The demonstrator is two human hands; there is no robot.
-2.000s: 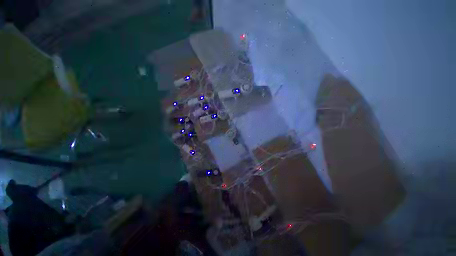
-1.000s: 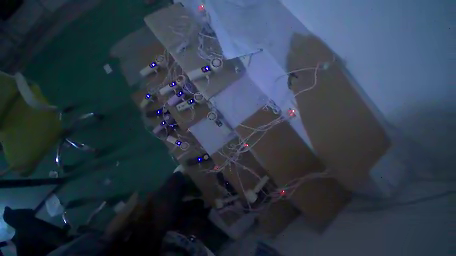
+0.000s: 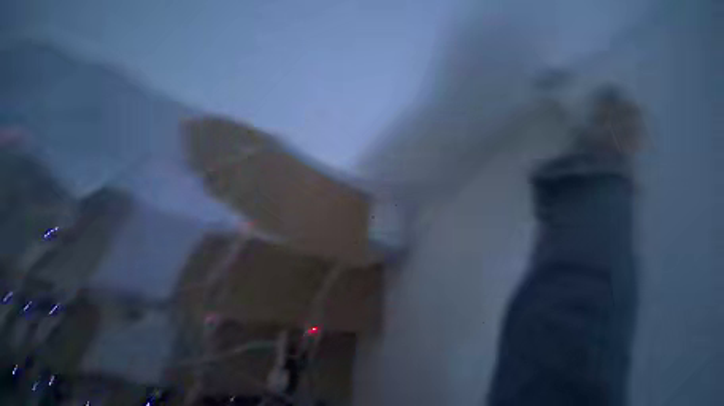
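Observation:
The frame is dim and strongly blurred. An arm in a dark sleeve reaches up at the right, and my right hand [image 3: 615, 123] is at the pale wall [image 3: 444, 309]. Its fingers are too blurred to make out, and I cannot tell whether it touches or holds anything. A small dark spot [image 3: 552, 78] shows left of the hand. My left hand is not in view.
Cardboard sheets [image 3: 278, 186] cover the shelf at the left and centre. Blue lights [image 3: 53, 308] glow at lower left, where the fans are only smears. A red light [image 3: 313, 330] shows near pale cords [image 3: 230, 350]. A white sheet [image 3: 147, 254] lies among the cardboard.
The view has swung toward the wall, so the shelf sits further left and lower. The green floor has left the picture. My right hand and dark sleeve have come into view.

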